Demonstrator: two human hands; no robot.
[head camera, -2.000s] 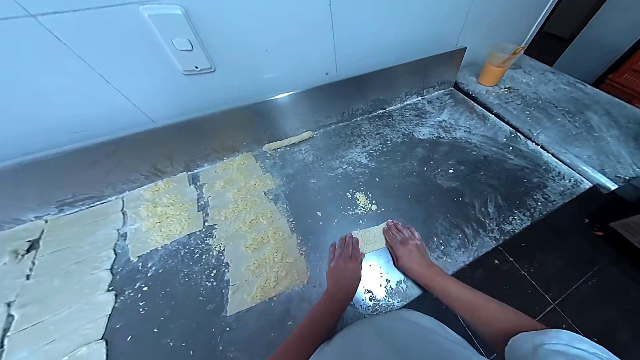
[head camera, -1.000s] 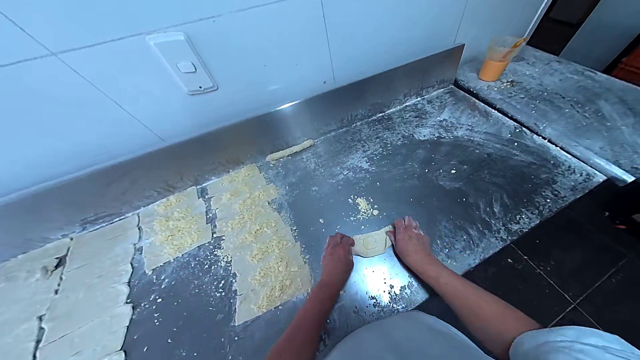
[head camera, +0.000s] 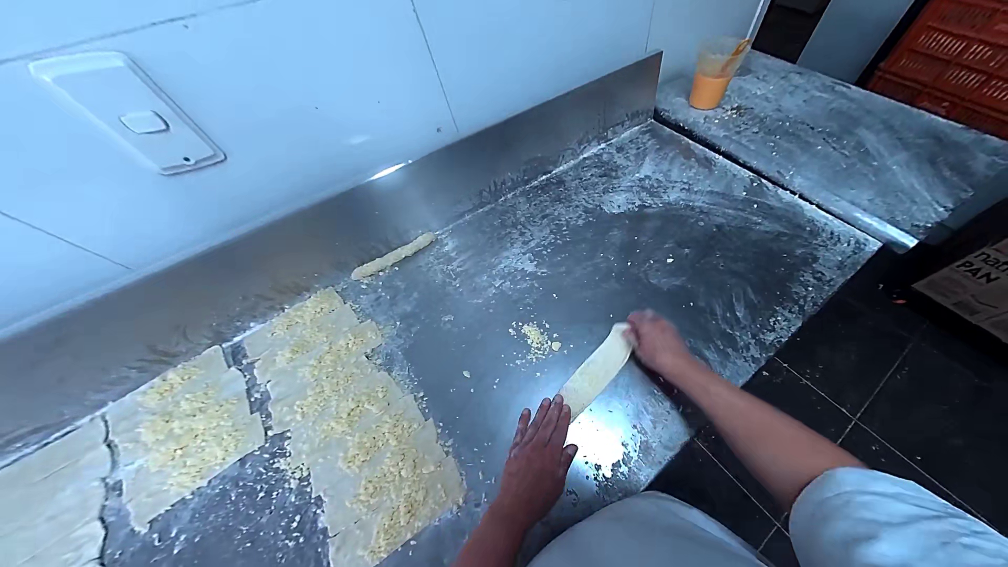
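Note:
A long strip of rolled dough (head camera: 596, 370) slants across the floured metal worktop near its front edge. My left hand (head camera: 539, 457) lies with its fingers flat on the strip's lower end. At the upper end my right hand (head camera: 652, 340), slightly blurred, grips the dough. Left of my hands, overlapping dough sheets (head camera: 354, 425) bear grated, cheese-like filling, and another topped sheet (head camera: 185, 425) lies beside them. Plain dough sheets (head camera: 51, 496) are at the far left. One thin dough roll (head camera: 394, 256) rests by the backsplash. A small heap of crumbs (head camera: 537, 340) sits behind the strip.
A metal backsplash (head camera: 504, 138) runs along the tiled wall, below a white switch plate (head camera: 130, 114). On the adjoining worktop (head camera: 850, 134) stands a plastic cup of orange liquid (head camera: 711, 83) with a utensil. Red crates (head camera: 949, 63) and a printed package (head camera: 972, 276) are at the right.
The dough between my hands has gone from a short piece to a long strip. My hands have moved apart, the right one farther up and away from the left.

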